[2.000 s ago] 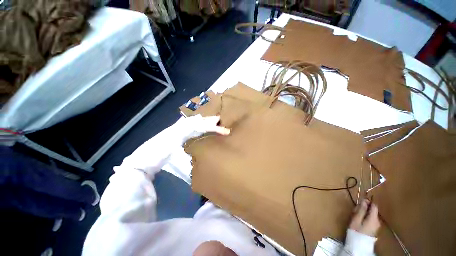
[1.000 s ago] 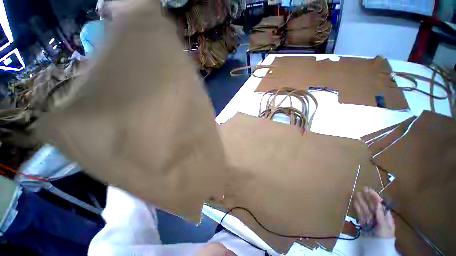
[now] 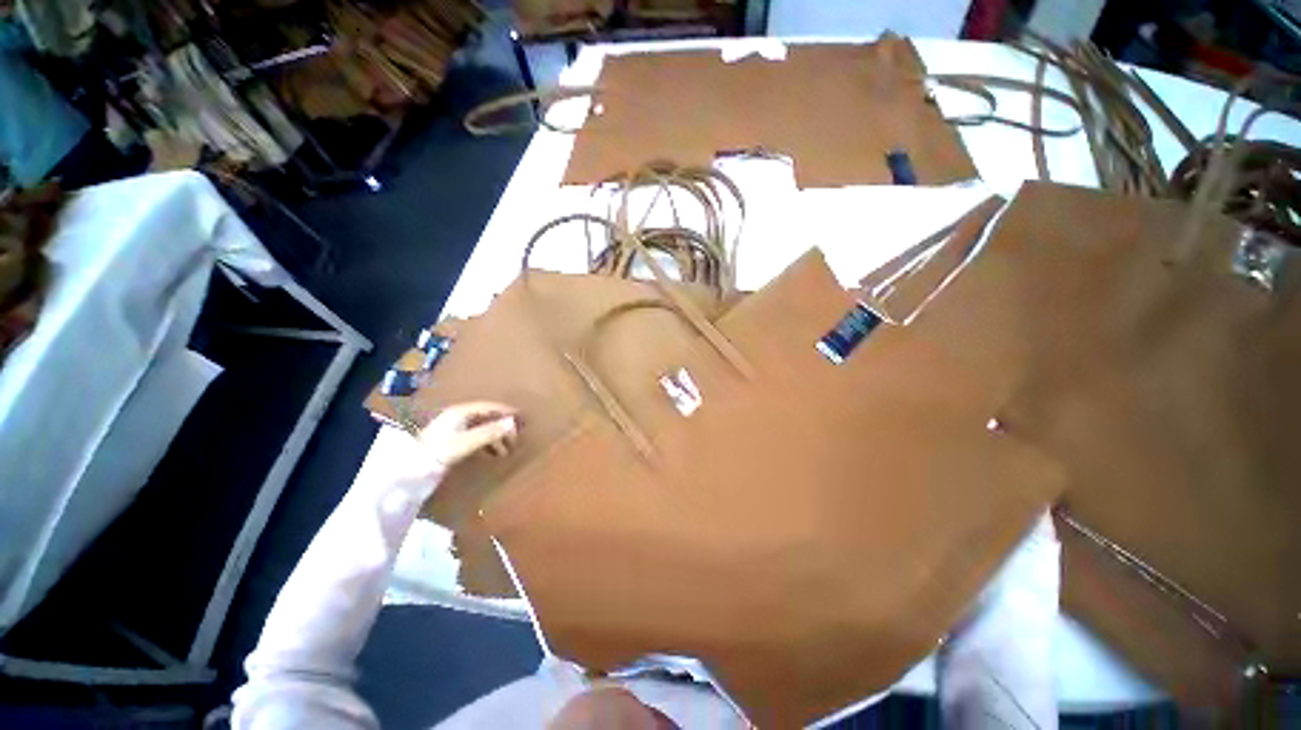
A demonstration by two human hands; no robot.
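A large brown bag panel (image 3: 799, 499) lies front side up before me, its lower part curving over the table edge. It has strap handles (image 3: 614, 407), a shiny silver patch (image 3: 682, 391) and a dark label (image 3: 850, 331). My left hand (image 3: 474, 429) is over the brown pieces at the panel's left, fingers slightly bent and apart, with nothing visible in them. My right hand is hidden by the panel; only its pale sleeve (image 3: 1006, 628) shows at the lower right. No cutter shows.
Looped handles (image 3: 664, 228) and another panel (image 3: 756, 114) lie farther back on the white table (image 3: 500, 257). More brown panels (image 3: 1170, 357) lie at the right. Dark labels (image 3: 414, 364) stick out at the left. A white-covered stand (image 3: 114, 328) is across the aisle.
The panel that was raised and blurred at the left now lies front side up before me. My left hand is back over the pieces at left. My right hand and the black cord are no longer visible.
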